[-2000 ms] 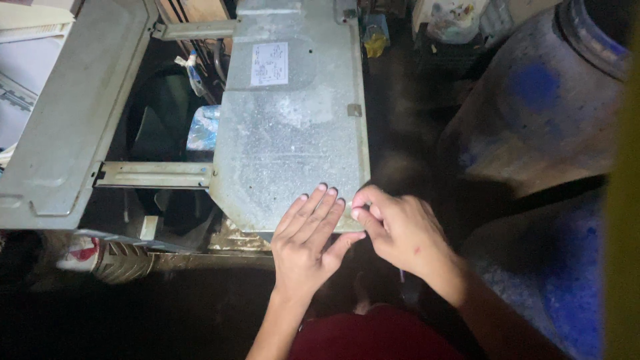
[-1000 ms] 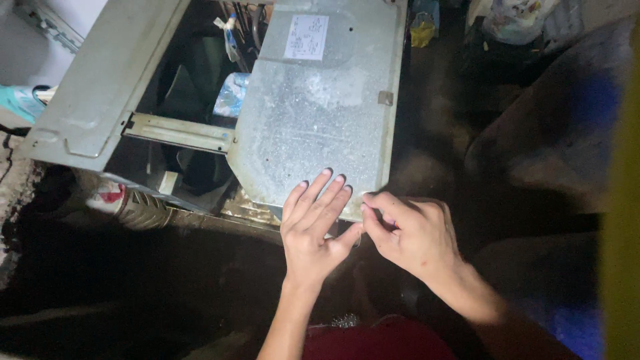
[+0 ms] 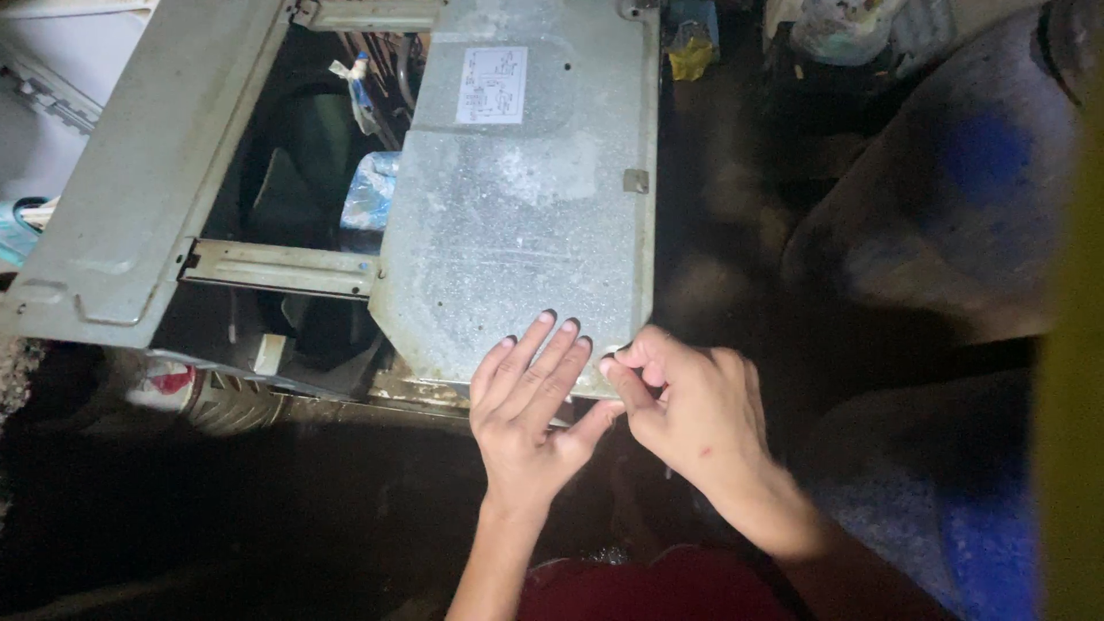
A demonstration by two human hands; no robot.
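Observation:
A grey galvanized sheet-metal panel (image 3: 517, 233) with a printed diagram label (image 3: 492, 84) lies over a metal frame. My left hand (image 3: 535, 401) rests on the panel's near edge, fingers spread, its thumb pointing at the near right corner. Over that corner my right hand (image 3: 681, 401) has thumb and forefinger pinched together. Whether something small sits between these fingertips cannot be told. A small metal clip (image 3: 636, 180) is on the panel's right edge. To the left, a metal crossbar (image 3: 285, 267) joins the panel side to a wide metal plate (image 3: 155, 172).
Inside the frame are dark fan blades (image 3: 280, 194), a blue-and-white plastic-wrapped item (image 3: 371, 191) and copper-coloured tubes (image 3: 392, 69). Large blue-stained drums (image 3: 949, 198) stand at right. A yellow bag (image 3: 690, 59) lies beyond the panel. A white and red container (image 3: 168, 384) is at lower left.

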